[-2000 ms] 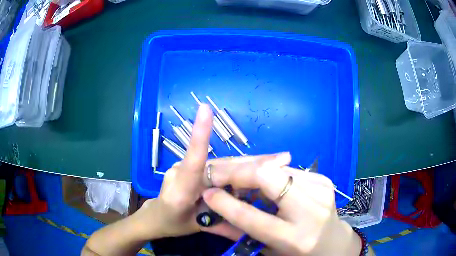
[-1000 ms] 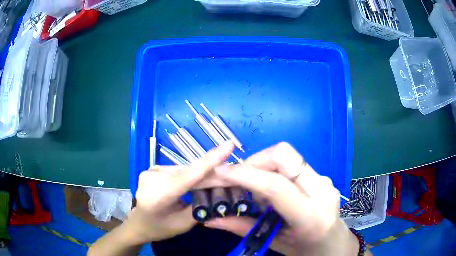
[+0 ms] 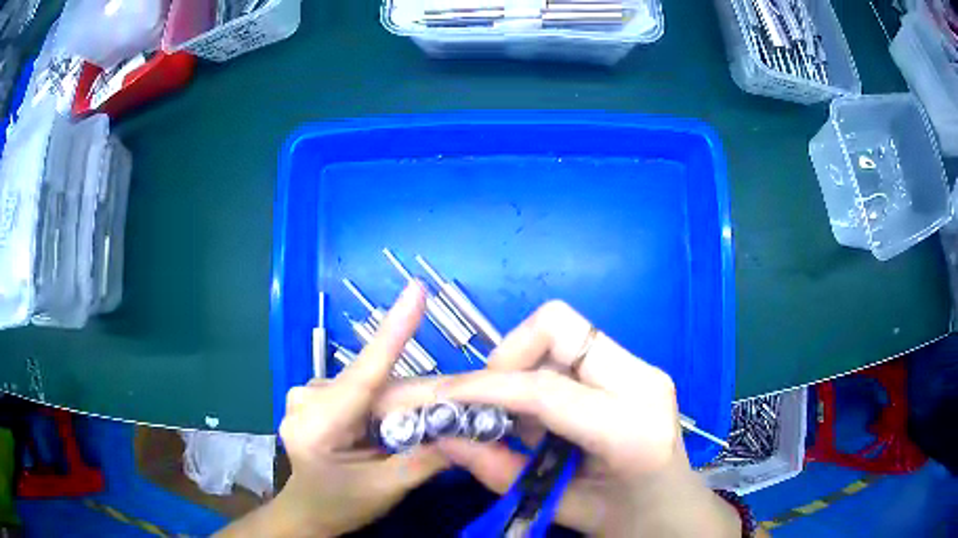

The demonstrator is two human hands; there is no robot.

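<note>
My left hand (image 3: 352, 420) and my right hand (image 3: 604, 431) meet over the front of the blue tray (image 3: 712, 263). My left hand holds a bundle of three shafted cylinders (image 3: 443, 422), whose silvery, blurred ends face the camera. My right hand's fingers lie against the bundle and also hold a tool with a blue and dark handle (image 3: 536, 485); its tip is hidden. Several loose silver cylinders (image 3: 452, 321) with thin rods lie in the tray's left half, partly behind my hands. A thin rod (image 3: 702, 431) shows by my right hand at the tray's right edge.
Stacked clear boxes (image 3: 74, 221) stand left, a red bin (image 3: 137, 86) upper left. A lined parts box (image 3: 525, 42) is at the back. A bulk parts box (image 3: 788, 53) and a small open box (image 3: 882, 173) are right. A lower parts container (image 3: 767, 462) sits below the edge.
The bundle's black-ringed ends with yellow centres no longer show; silvery ends face the camera now. The view has shifted, so the tray and boxes sit lower in the picture.
</note>
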